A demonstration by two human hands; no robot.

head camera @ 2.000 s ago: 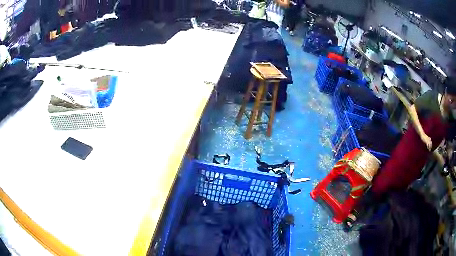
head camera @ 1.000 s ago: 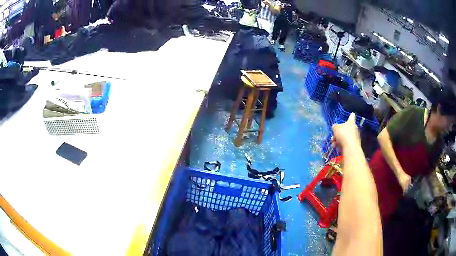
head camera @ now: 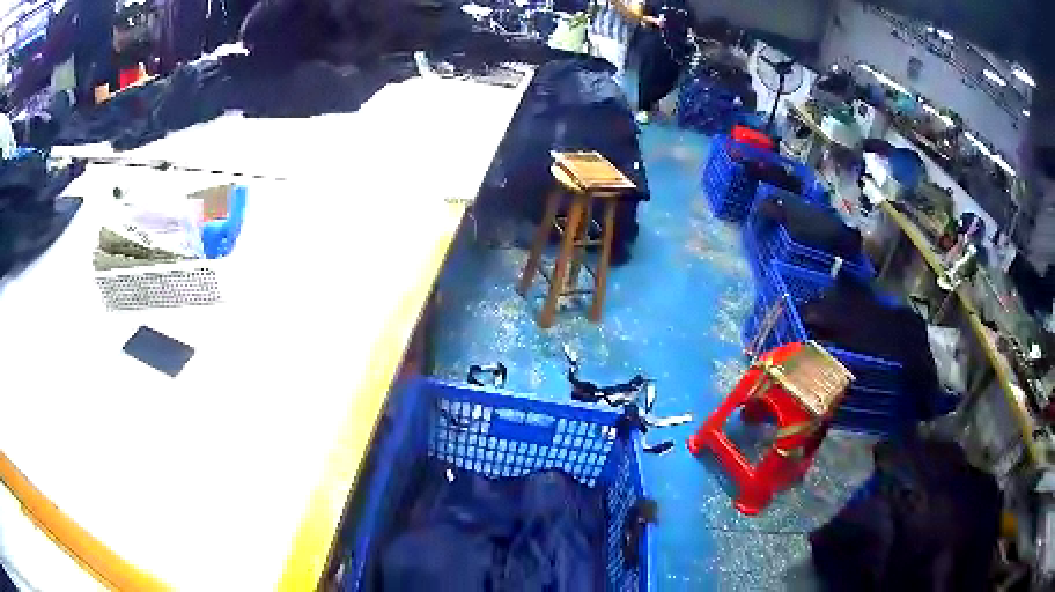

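Observation:
Neither of my hands is in view. Nearest in front of me is a blue slatted crate [head camera: 526, 426] on the floor, with dark garments [head camera: 498, 538] heaped inside it. On its left stands the large white worktable [head camera: 289, 312] with yellow-orange edging. On the table lie an off-white perforated basket [head camera: 160, 288] holding papers and a blue item [head camera: 223, 222], a black mobile phone [head camera: 159, 350] and a long thin rod [head camera: 162, 164]. Dark garments [head camera: 312, 79] are heaped along the table's far side.
A wooden stool [head camera: 578, 237] stands in the aisle. A red plastic stool [head camera: 764, 428] with a tied-on pad is at the right, near several blue crates [head camera: 787, 249]. Dark cloth [head camera: 914, 520] lies at the lower right. Fabric strips [head camera: 607, 387] litter the floor. A person [head camera: 654, 52] stands far back.
My outstretched arm, seen one second ago over the red stool, has left the view. The person in the dark red garment at the right is also gone from view.

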